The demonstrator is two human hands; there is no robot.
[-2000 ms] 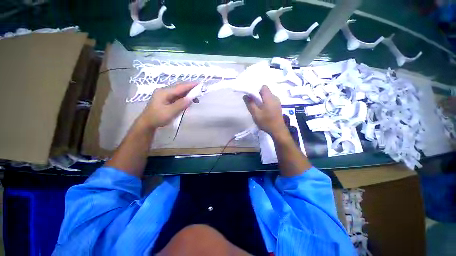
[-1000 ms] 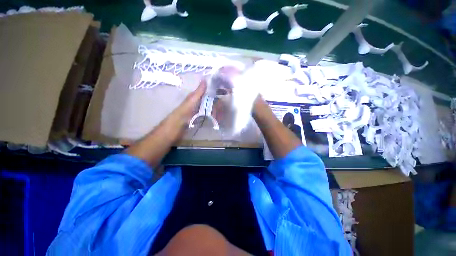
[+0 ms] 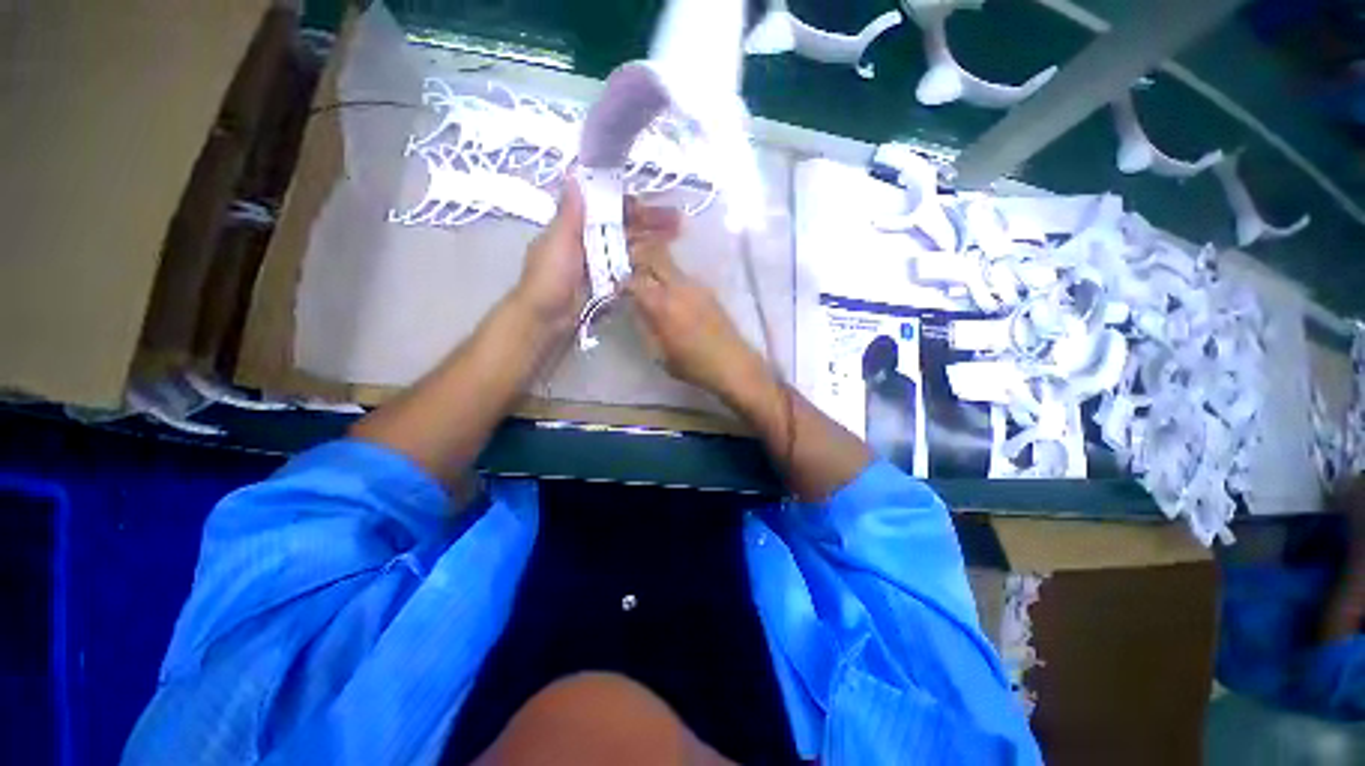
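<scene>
A white headband with a pale lilac inner side [image 3: 626,117] stands over the mat, its far part washed out by glare. My left hand [image 3: 560,262] grips its near end. A white yoke [image 3: 602,307] sticks out below that end, its curved fork toward me. My right hand [image 3: 674,307] is at the right side of the same end, fingers bent against it; the exact finger contact is partly hidden. Thin white yokes [image 3: 472,195] lie in rows on the pale mat [image 3: 374,322] behind and left of my hands.
A heap of curved white parts [image 3: 1183,359] lies at right, partly over a printed sheet [image 3: 868,382]. Brown cardboard sheets [image 3: 113,195] stand at left. A green conveyor behind carries headbands [image 3: 958,83], crossed by a slanted grey post [image 3: 1070,112]. An open carton [image 3: 1115,644] is below right. Another person's arm shows far right.
The headband has turned from lying sideways to pointing away from me. My right hand has moved left from its far side to the near end beside my left hand. The camera view has shifted.
</scene>
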